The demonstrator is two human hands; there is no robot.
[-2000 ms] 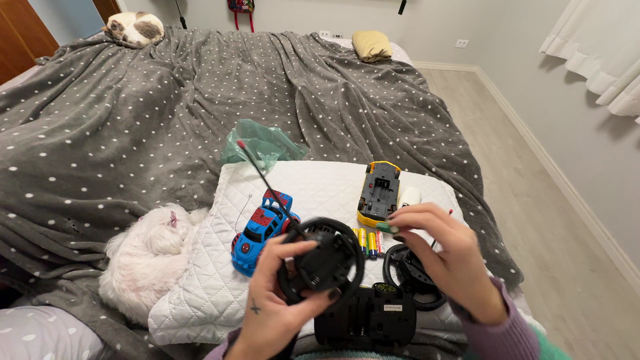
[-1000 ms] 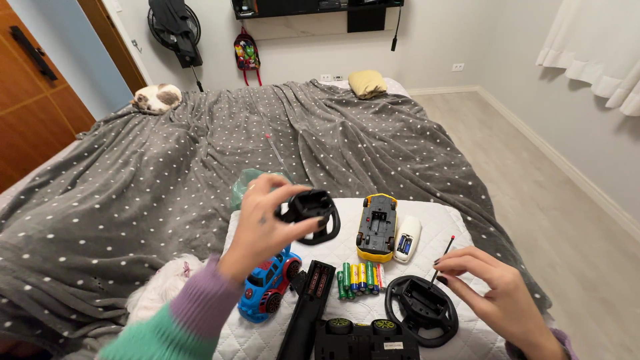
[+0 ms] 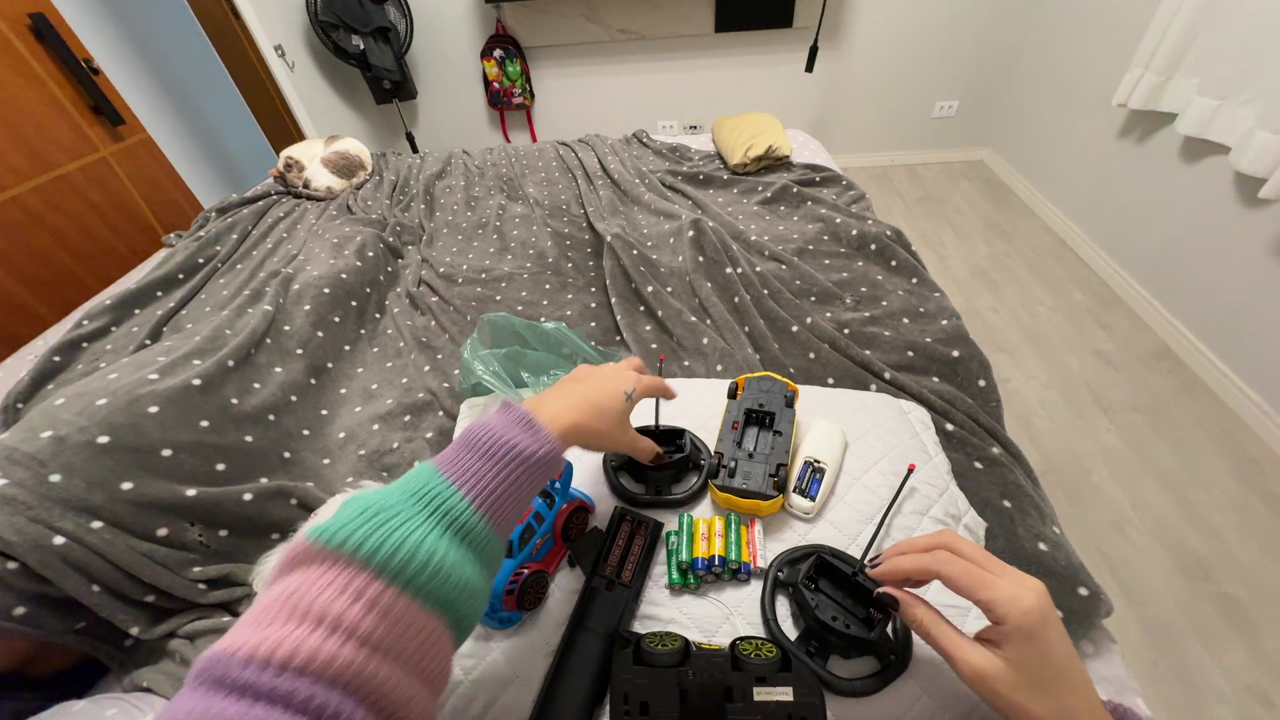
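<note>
My left hand (image 3: pixel 605 405) is spread over a black toy steering-wheel controller (image 3: pixel 655 490) with an upright antenna; its thumb reaches the controller. With thumb and fingertips, my right hand (image 3: pixel 975 605) pinches the antenna base of a second steering-wheel controller (image 3: pixel 838 610), whose battery bay is exposed. Between them lie several AA batteries (image 3: pixel 715 545) in a row. A yellow toy car (image 3: pixel 755 440) rests underside up, beside a white remote control (image 3: pixel 815 470) with batteries showing. At the left is a blue and red toy car (image 3: pixel 535 550), partly behind my sleeve.
A black device with battery slots (image 3: pixel 605 600) and a black toy car underside (image 3: pixel 715 685) lie nearest me. Behind my left hand is a green plastic bag (image 3: pixel 520 350). A white quilted pad (image 3: pixel 900 440) lies over the grey dotted blanket (image 3: pixel 640 250); a curled animal (image 3: pixel 325 165) rests far left.
The steering-wheel controller my left hand held up is now down on the pad left of the yellow car, and the fingers have spread. My right hand remains at the other controller's antenna.
</note>
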